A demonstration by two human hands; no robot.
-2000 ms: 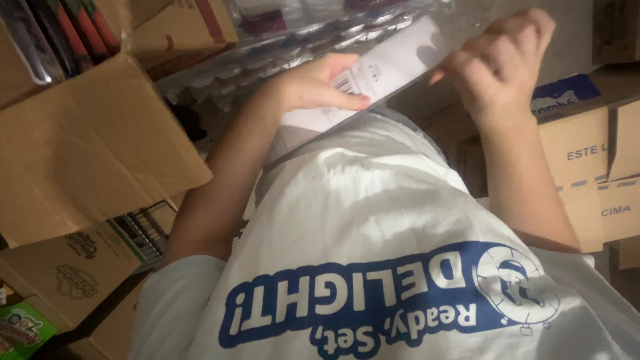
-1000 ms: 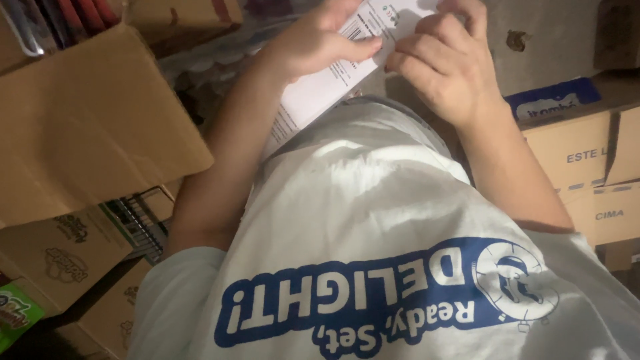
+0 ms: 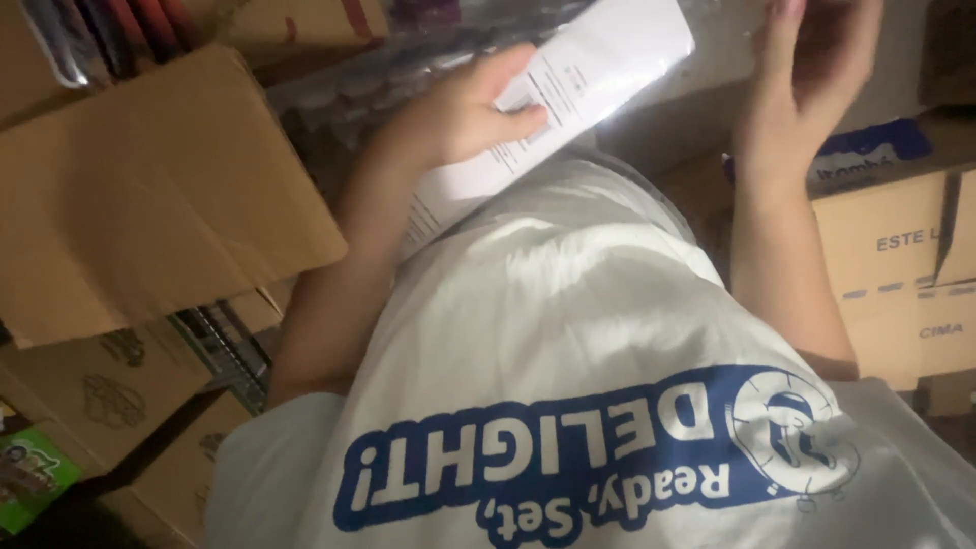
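Note:
My left hand (image 3: 480, 114) grips a white paper sheet (image 3: 602, 65) in a clear, shiny plastic cover, thumb on top. The sheet bears printed text and a barcode and lies tilted above my waist, its lower end against the white printed shirt (image 3: 534, 305). My right hand (image 3: 823, 69) is raised at the upper right, apart from the sheet. Its fingers are spread and partly cut off by the top edge, and nothing shows in it. Part of the left fingers is hidden behind the sheet.
An open cardboard box flap (image 3: 168, 191) juts in at the left, near my left forearm. Stacked cardboard boxes (image 3: 877, 259) with a blue package (image 3: 869, 152) stand at the right. Plastic-wrapped goods (image 3: 328, 99) lie behind my left hand. A green packet (image 3: 34, 473) is at the lower left.
My right hand, at the sheet's upper end one second ago, has come away from it and moved to the right, its fingers now spread. My left hand still holds the sheet.

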